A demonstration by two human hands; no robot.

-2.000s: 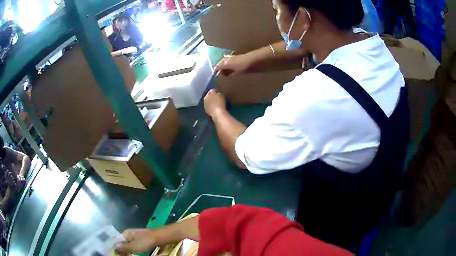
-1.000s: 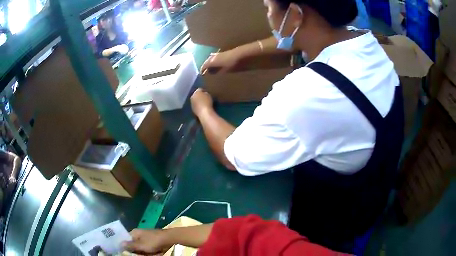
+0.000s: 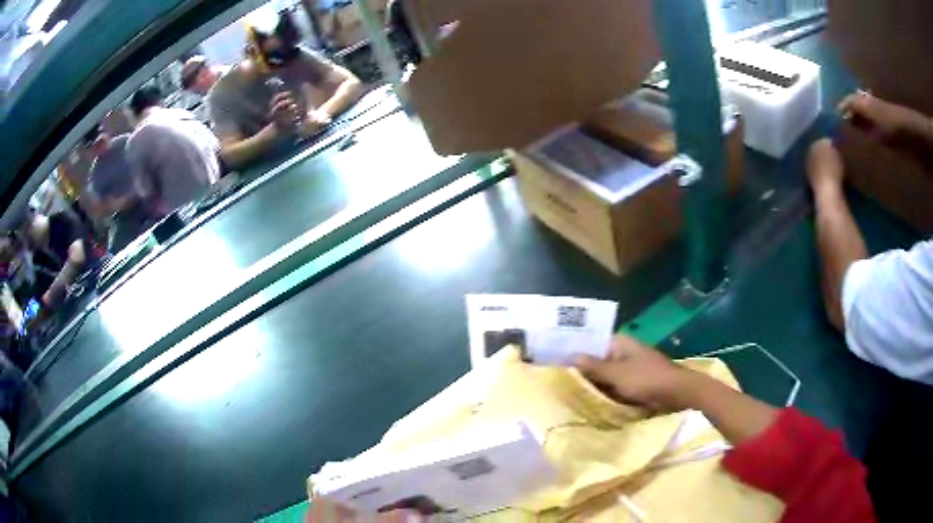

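My right hand (image 3: 632, 374), in a red sleeve, holds a white leaflet (image 3: 547, 329) with a QR code and a dark picture. The hand and leaflet are over the crumpled yellow kraft paper (image 3: 604, 444). My left hand (image 3: 360, 514) shows only as fingers at the bottom edge, on the lower edge of a white manual stack (image 3: 465, 478); the rest of the hand is cut off. An open brown carton (image 3: 588, 220) stands on the dark belt beyond, its foam insert (image 3: 604, 153) inside and its tall flap up.
A green post (image 3: 699, 194) rises beside the carton. A white foam block (image 3: 772, 112) sits behind it. A thin wire loop (image 3: 783, 370) is near the kraft paper. Another person's arms (image 3: 841, 220) are at the right. Several people sit across the shiny belt (image 3: 256, 358).
The view has swung left and down, so the carton and white-sleeved person appear farther right. The manual stack and my left fingers have come into view. My right hand still holds a leaflet.
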